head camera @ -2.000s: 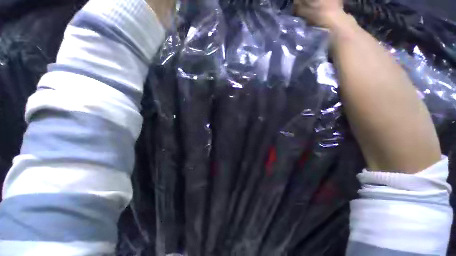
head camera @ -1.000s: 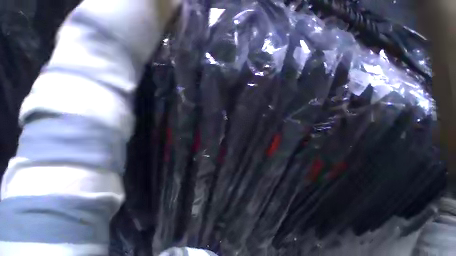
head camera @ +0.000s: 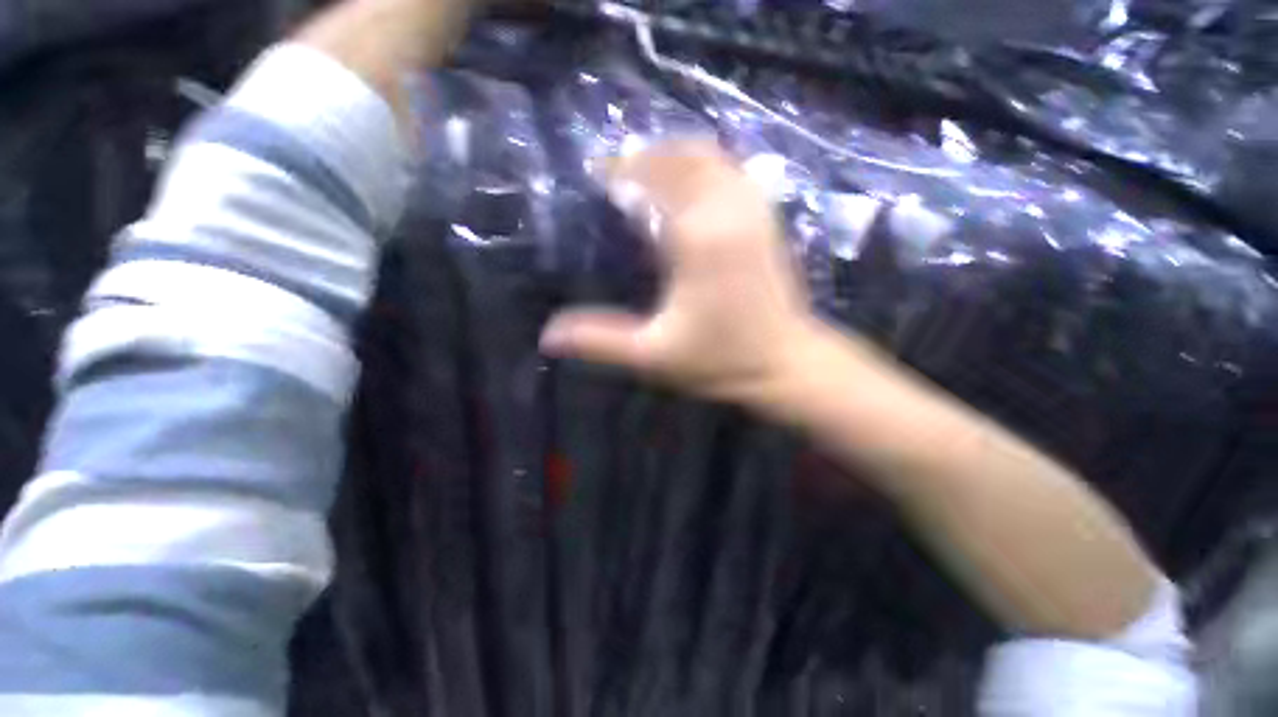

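Dark bagged garments hang side by side in front of me, with glossy clear film over their tops and a small red spot low on one. My right hand is over the upper part of the garments, blurred, with thumb and fingers spread apart and nothing in it. My left hand is at the top edge, left of centre. Its fingers are cut off or hidden, so its hold cannot be seen. The hangers' hooks are not clear.
A dark bar-like line runs across the top towards the right edge. More shiny film lies beyond it. Dark bagged pieces are at the far left. A greyish blurred patch is at the lower right edge.
My right hand has come back into view from the right and is now over the middle garments, open. My left hand and sleeve stay at the upper left. The view of the garments has shifted.
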